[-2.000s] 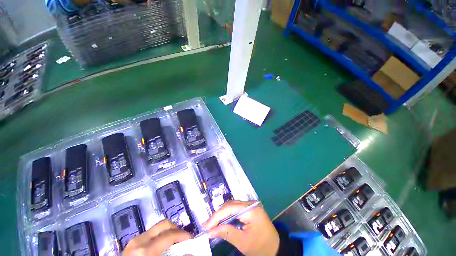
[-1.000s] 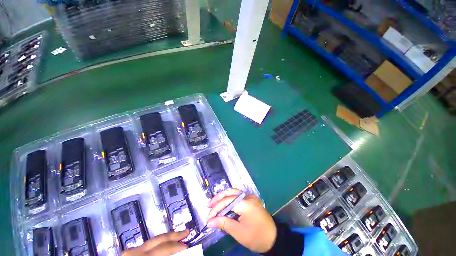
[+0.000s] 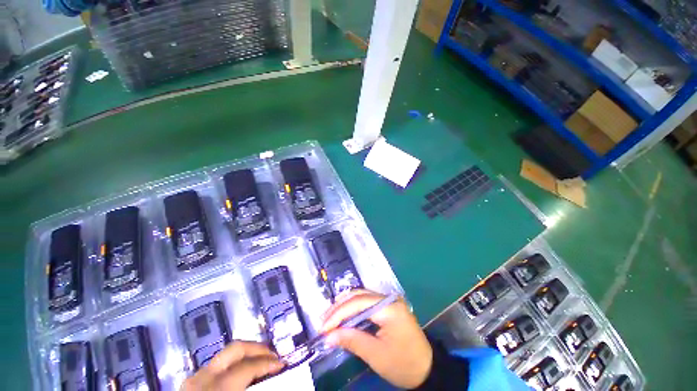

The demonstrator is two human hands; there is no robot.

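Note:
My left hand [image 3: 237, 366] is at the bottom edge, partly cut off, with a white backing sheet [image 3: 290, 379] at its fingertips. My right hand [image 3: 386, 340] holds grey tweezers [image 3: 368, 311] like a pen. The tweezers' tip points down-left, close to the lower end of a black phone body [image 3: 279, 302] in the tray's near row; whether it touches or holds a piece is too small to tell. The clear blister tray [image 3: 157, 305] holds two rows of black phone bodies, some cut off by the bottom edge.
A white post [image 3: 378, 84] stands beyond the tray, with a white sheet [image 3: 392, 163] at its foot. A dark grid sheet [image 3: 458, 191] lies right of it. Another phone tray [image 3: 550, 324] is lower right. Stacked trays [image 3: 191, 46], blue shelving [image 3: 527, 95] and part of a person [image 3: 67, 6] are beyond.
The tweezers' tip has moved from over the white sheet to the phone's lower end. My left hand and the sheet have shifted slightly. The whole view has also shifted a little.

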